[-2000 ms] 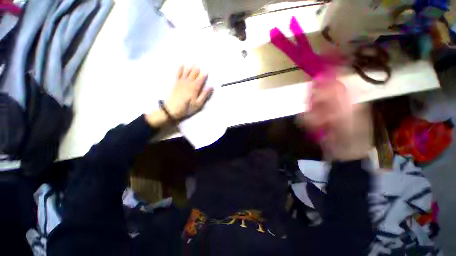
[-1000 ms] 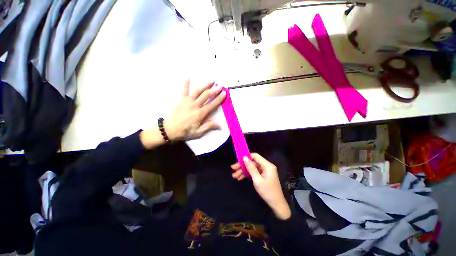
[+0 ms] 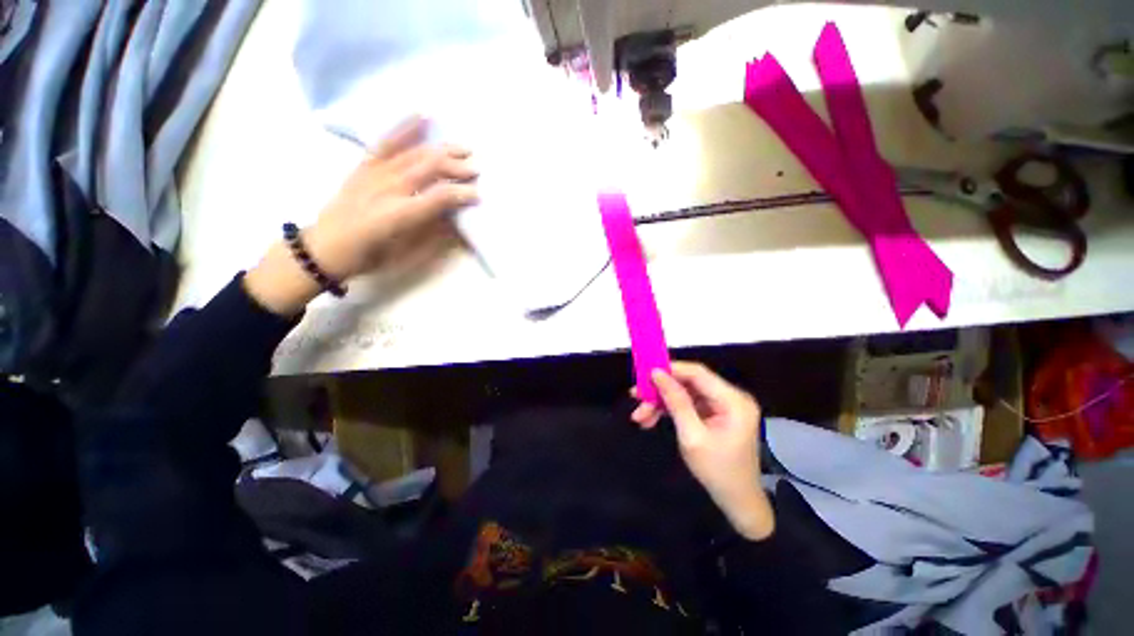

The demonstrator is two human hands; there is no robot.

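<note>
A magenta strip (image 3: pixel 634 286) runs from under the machine head down past the table's front edge. My right hand (image 3: pixel 703 429) pinches its lower end between thumb and fingers. The strip's upper end lies at the presser foot area (image 3: pixel 607 112), washed out by glare. A light grey to white panel (image 3: pixel 522 149) lies left of the needle, its outline partly lost in glare. My left hand (image 3: pixel 404 199), slightly blurred, lies on the panel's left part with fingers spread; I cannot tell whether it grips the cloth.
Crossed magenta strips (image 3: pixel 864 186) lie right of the needle, partly over the scissors (image 3: pixel 1038 211). Grey and black pieces (image 3: pixel 106 137) drape at the left. A grey-black heap (image 3: pixel 933 522), an open box (image 3: pixel 914 404) and a red-orange bag (image 3: pixel 1084 391) are below the table at right.
The strip's upper end has moved from under my left fingers to the needle area. My left hand has moved left and up, off the strip. My right hand still holds the lower end, slightly farther right.
</note>
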